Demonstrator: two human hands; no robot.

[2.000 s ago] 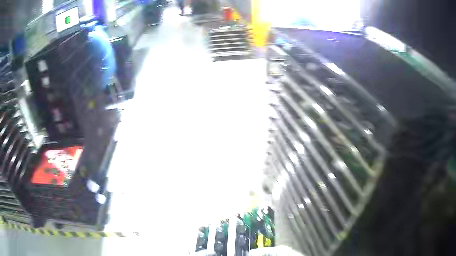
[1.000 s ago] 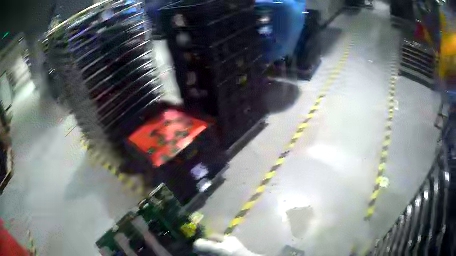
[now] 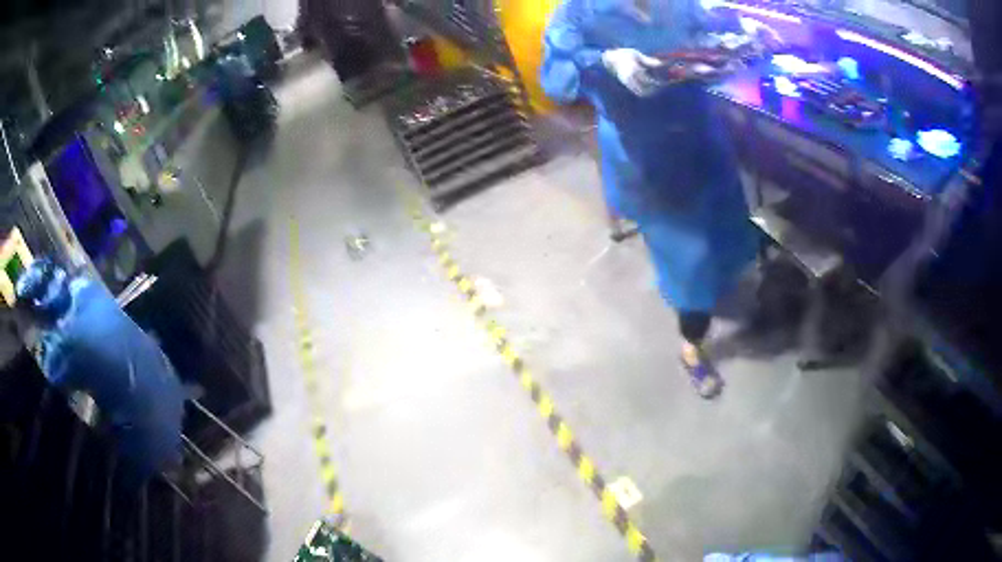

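A corner of a green power circuit board (image 3: 332, 543) shows at the bottom edge, left of centre. The rest of it is cut off by the picture's edge. Neither of my hands can be made out, so what bears the board is hidden. A thin light-blue strip (image 3: 775, 557) lies at the bottom edge, right of centre; I cannot tell whether it is a sleeve.
A person in a blue gown (image 3: 687, 187) stands ahead, white glove around a board, beside a UV-lit bench (image 3: 879, 165). Another person (image 3: 110, 362) leans at the left. A black rack (image 3: 472, 143) stands ahead. Yellow-black tape (image 3: 527, 379) crosses the floor. Dark racks line the lower right.
The view has swung right, away from the red-topped stack. The gowned person and UV bench have come into view. The board shows less, and the white-gloved hand beside it has left the picture.
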